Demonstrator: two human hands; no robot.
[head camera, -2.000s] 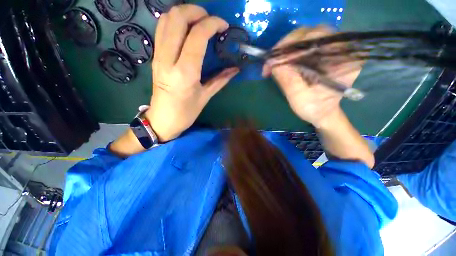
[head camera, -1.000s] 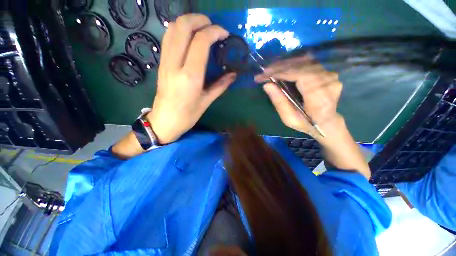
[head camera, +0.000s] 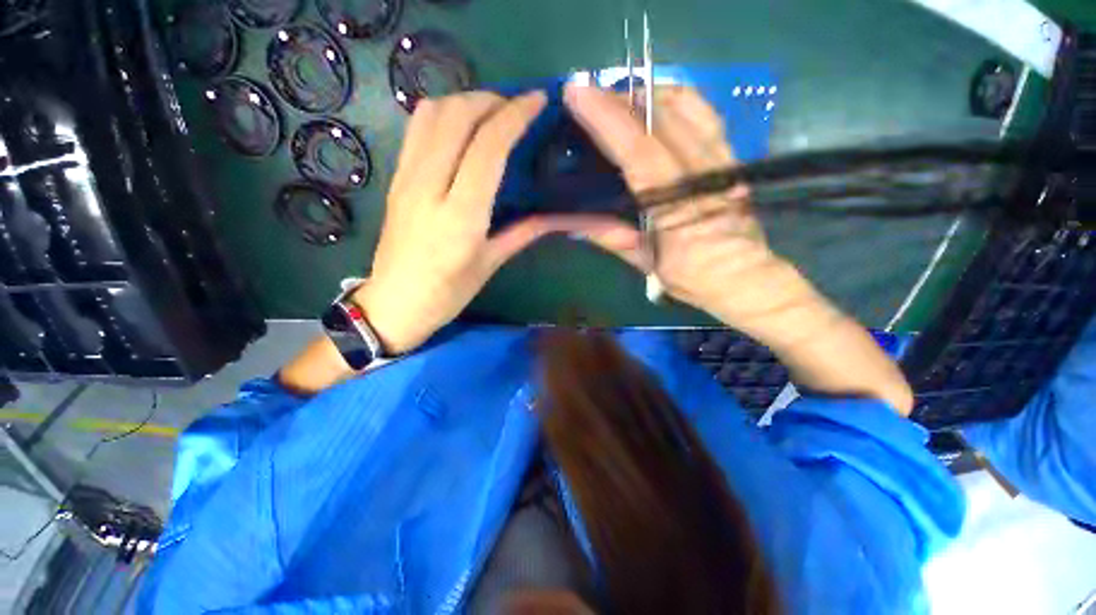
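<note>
A round black plastic part (head camera: 570, 154) lies between my two hands over the blue backing sheet (head camera: 750, 135). My left hand (head camera: 447, 198) grips its left side with fingers above and thumb below. My right hand (head camera: 685, 216) is at its right side, fingertips near its upper edge and thumb near its lower edge. The silver tweezers (head camera: 649, 108) are held in my right hand, points upward, away from the part. Small white dots show near the sheet's right edge. My fingers hide part of the disc's rim.
Several round black parts (head camera: 309, 69) lie on the green bench (head camera: 505, 282) at left. One small black disc (head camera: 993, 89) lies at upper right. Black trays stand at left (head camera: 96, 204) and right (head camera: 1010, 312). A blurred dark strand crosses from the right. Another person's blue sleeve (head camera: 1048, 439) is at right.
My right hand has moved in to the disc's right side, and the tweezers have swung from pointing at the disc to pointing upward. The view has shifted slightly.
</note>
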